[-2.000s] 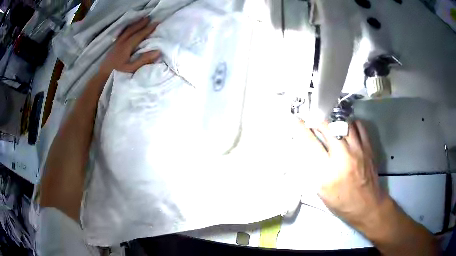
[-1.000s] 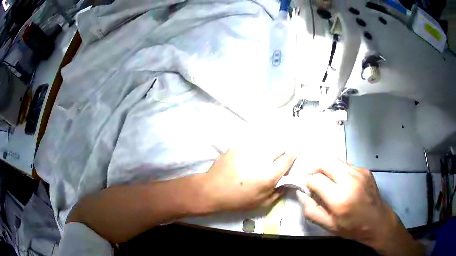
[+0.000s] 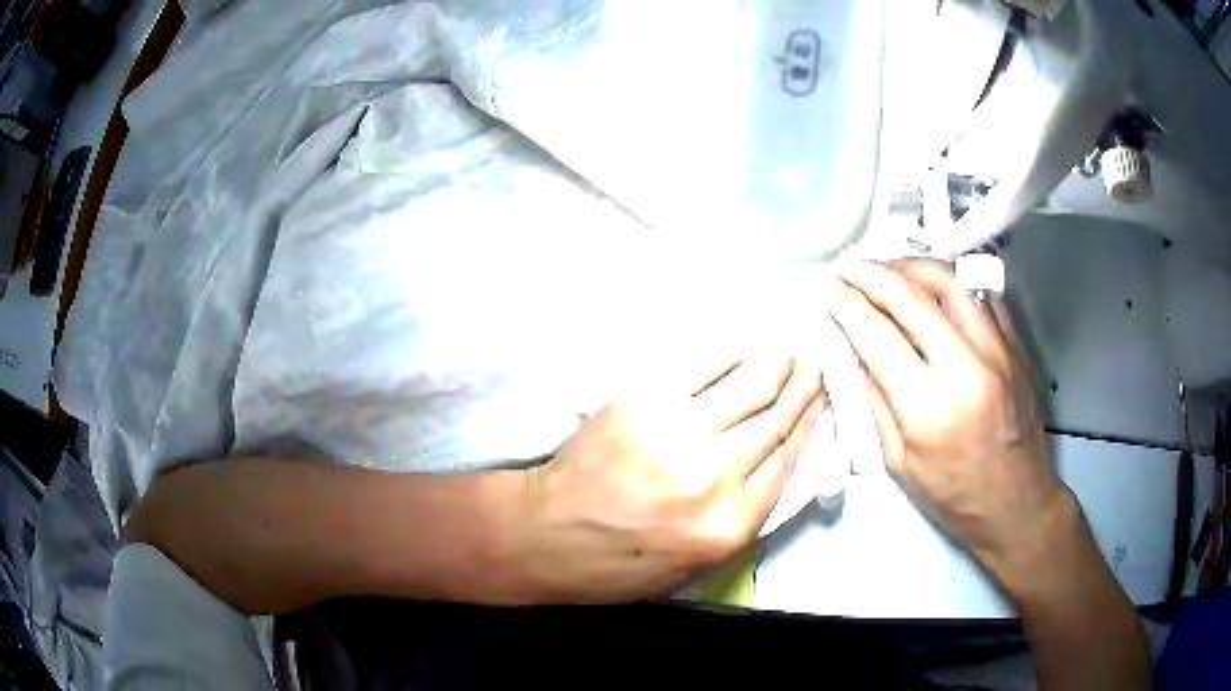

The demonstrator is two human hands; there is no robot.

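Note:
The pale grey garment body [image 3: 392,297] lies crumpled over the table, its middle washed out by lamp glare. My left hand [image 3: 675,473] lies on it near the table's front edge, fingers bent at the cloth edge. My right hand [image 3: 945,392] is beside it to the right, its fingertips on the cloth just in front of the presser foot area [image 3: 945,203]. A narrow strip of the cloth edge [image 3: 837,432] shows between the hands. Glare hides the fingertips and the needle.
The white machine head [image 3: 1080,95] stands upper right, with a tension knob [image 3: 1126,173]. A translucent oblong cover [image 3: 810,149] hangs left of the foot. A dark long item [image 3: 61,223] lies at the far left. Grey cloth [image 3: 61,540] is at lower left.
My right hand has moved from near the table's front edge up to the presser foot. My left hand stays low on the cloth. The camera view has shifted, so the machine appears farther right.

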